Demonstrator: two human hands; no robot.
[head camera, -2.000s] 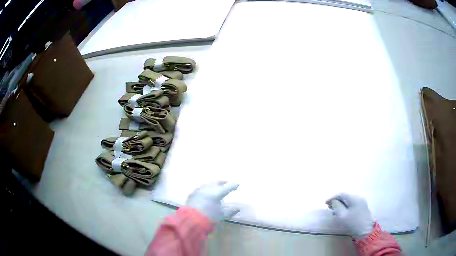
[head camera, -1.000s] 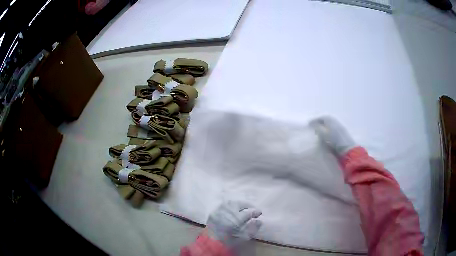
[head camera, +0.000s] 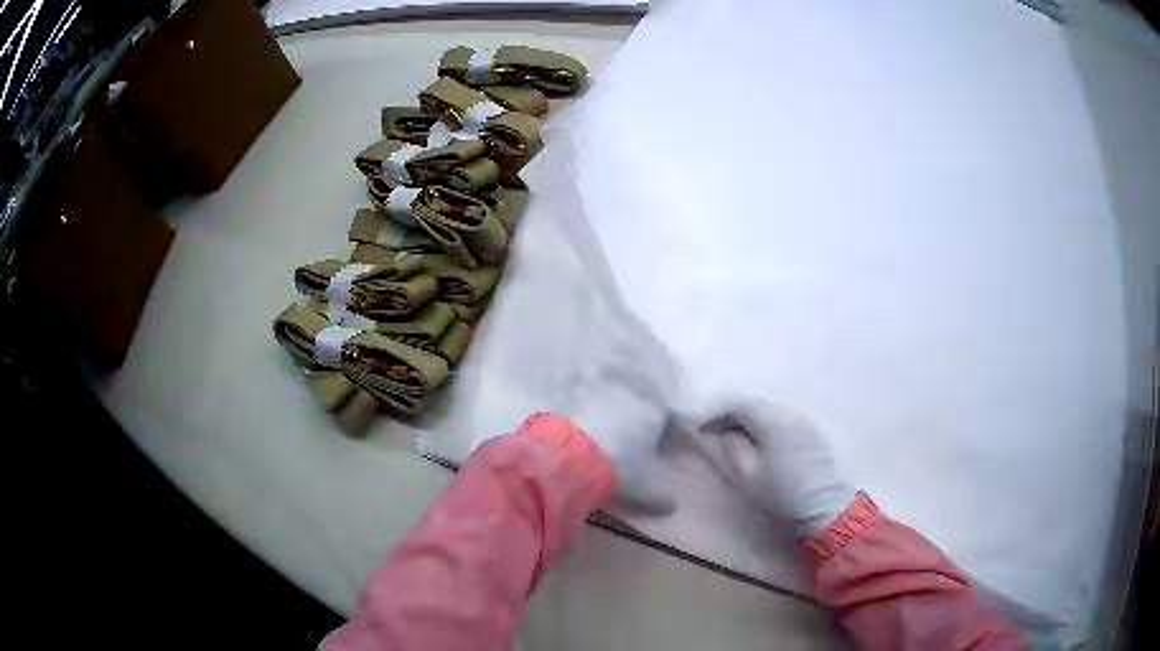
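Observation:
A large stack of white paper sheets (head camera: 890, 254) lies in front of me. A thin tissue sheet (head camera: 541, 299) is lifted and gathered over its near left part, with creases running to my hands. My left hand (head camera: 630, 445), in a white glove, is blurred at the gathered sheet; its fingers are hard to make out. My right hand (head camera: 779, 460), also gloved, is just right of it, with bent fingers closed on the gathered sheet.
Rolled olive-tan straps (head camera: 420, 216) with white paper bands lie in a row left of the stack. Two brown handbags (head camera: 210, 89) stand at the far left edge. Another white stack's edge (head camera: 471, 15) shows at the top.
The right hand has drawn the sheet back and down toward the near edge. The left hand has moved onto the sheet beside it. The view has shifted, and the brown bag at the right has left it.

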